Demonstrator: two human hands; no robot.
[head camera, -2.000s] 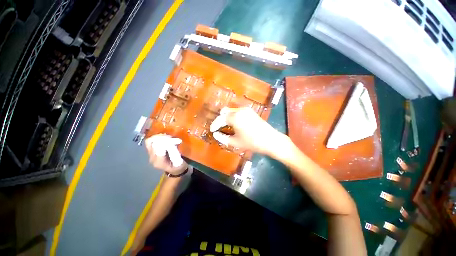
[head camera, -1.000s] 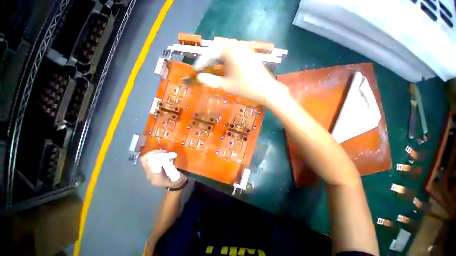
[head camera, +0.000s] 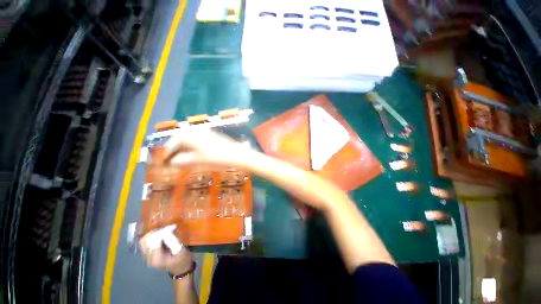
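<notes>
The orange assembly fixture (head camera: 196, 231) lies at the left of the bench, with three columns of metal nests holding small dark parts. A silver clamping bar with three orange blocks (head camera: 199, 119) lies along its far end. My right hand (head camera: 193, 149) is blurred over the fixture's far left part; whether it holds something cannot be told. My left hand (head camera: 163, 246), with white coverings on its fingers, is at the fixture's near left corner; its grip is unclear.
A red-orange work plate (head camera: 282, 139) bears a folded white cloth (head camera: 326, 136). Beyond is a white foam tray (head camera: 317, 56). A V-shaped tool (head camera: 388, 113) and several copper pieces (head camera: 407, 186) lie right of the plate. Spare fixtures (head camera: 489, 127) stand far right; wire racks (head camera: 89, 119) left.
The view has swung right, bringing the foam tray and spare fixtures more into view. My right hand has moved left over the fixture, from its far middle part. My left hand stays at the near left corner.
</notes>
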